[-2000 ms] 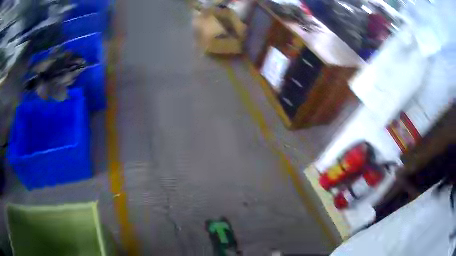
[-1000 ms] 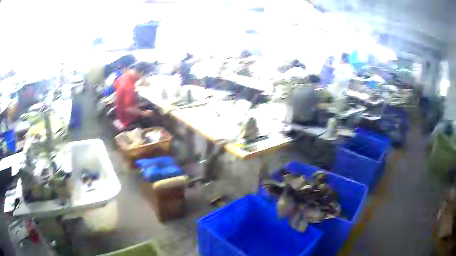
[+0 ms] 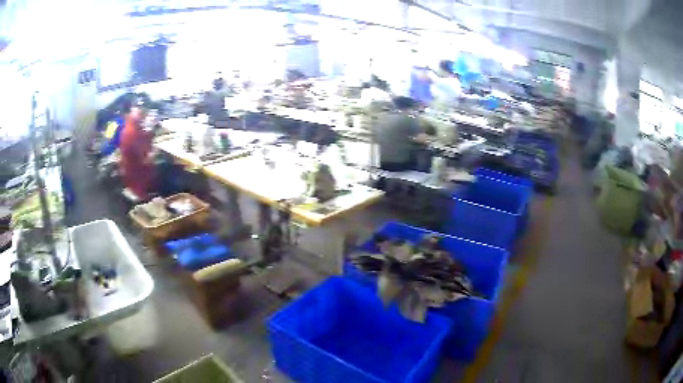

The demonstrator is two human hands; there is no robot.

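Observation:
Neither of my hands is in the picture. Nearest in front, an open blue plastic bin (image 3: 352,336) stands on the floor at the bottom centre, and no cloth shows in it. A second blue bin (image 3: 479,262) stands close behind it to the right. A loose heap of grey-beige and dark cloth pieces (image 3: 412,273) fills it and hangs over its near side. The corner of a green tub (image 3: 201,372) shows at the bottom edge, cut off by the picture.
A third blue bin (image 3: 490,200) stands farther back, beside the yellow aisle line (image 3: 517,288). A white tub (image 3: 123,307) is at left. A stool with blue cloth (image 3: 206,262) stands near a sewing table (image 3: 258,179). A person in red (image 3: 136,153) sits behind.
The view has swung from the aisle and cabinet to the sewing floor, then a little further right. The bins now sit more to the left than one second ago. No hand appears in any frame.

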